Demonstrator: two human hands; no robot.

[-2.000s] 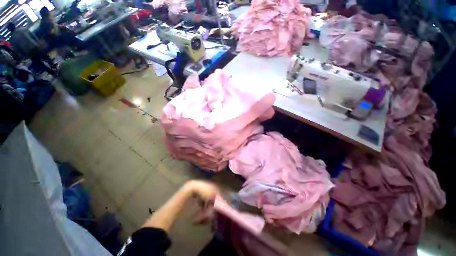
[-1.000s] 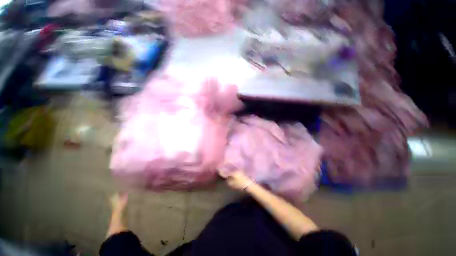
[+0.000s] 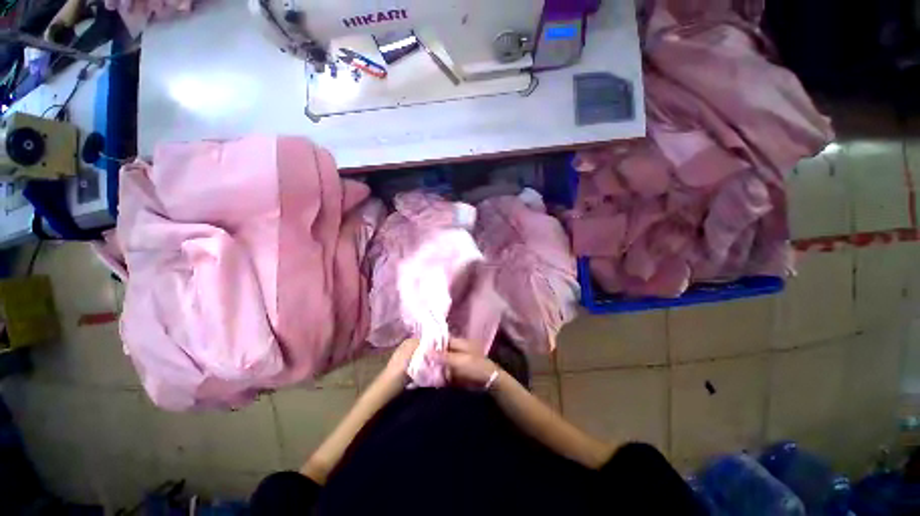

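Both my hands are together at the lower middle, close to my body. My left hand (image 3: 406, 361) and my right hand (image 3: 468, 365) hold a bunched pink garment piece (image 3: 429, 287), which stretches away from me over the centre pile (image 3: 530, 257). Part of the piece looks paler. My fingers are partly hidden by the cloth. The large, high left pile (image 3: 217, 272) of folded pink pieces stands to the left. The right pile (image 3: 646, 217) of darker pink pieces lies in a blue crate (image 3: 686, 301).
A white sewing machine (image 3: 444, 30) with a purple end stands on the sewing table (image 3: 222, 91), with a dark flat device (image 3: 603, 98) near its corner. A yellow-headed machine (image 3: 38, 146) and a yellow crate (image 3: 28, 312) are at the left. Blue bundles (image 3: 752, 486) lie at the lower right.
The view has turned down and closer to the piles. My hands, apart a second ago with the left one empty over the floor, have come together on the pink piece.
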